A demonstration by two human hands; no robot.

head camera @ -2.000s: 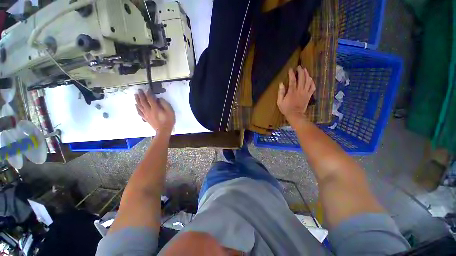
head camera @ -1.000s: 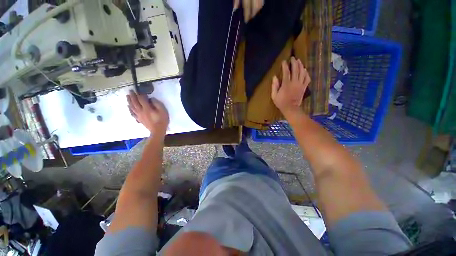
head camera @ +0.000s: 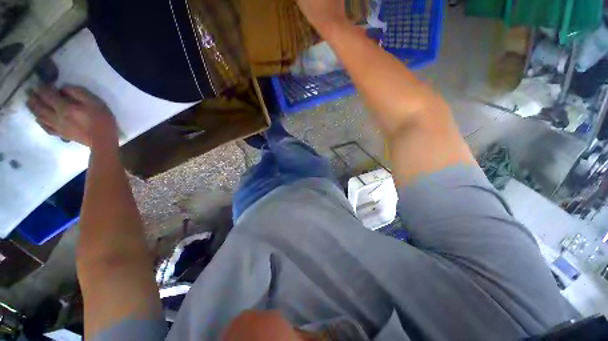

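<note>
My left hand (head camera: 70,114) lies on the white machine table top (head camera: 143,110) at the left, beside the cream sewing machine casting (head camera: 40,26) cut off at the upper left. It holds nothing that I can see. The dark cloth panel (head camera: 137,46) with a long white stitched line lies at the table end, next to brown cloth pieces (head camera: 270,33). My right hand (head camera: 323,10) is at the top edge over the brown cloth, partly cut off, its fingers hidden or out of view.
A blue plastic crate (head camera: 417,33) stands on the floor right of the cloth, with pale scraps. A wooden panel (head camera: 200,133) runs under the table edge. A blue tray (head camera: 47,216) is below left. A white container (head camera: 375,200) is beside me. Green cloth (head camera: 533,13) hangs upper right.
The view has swung so the machine and cloth sit higher and further left. Most of the machine head is out of view. The other hand seen on the dark cloth no longer shows.
</note>
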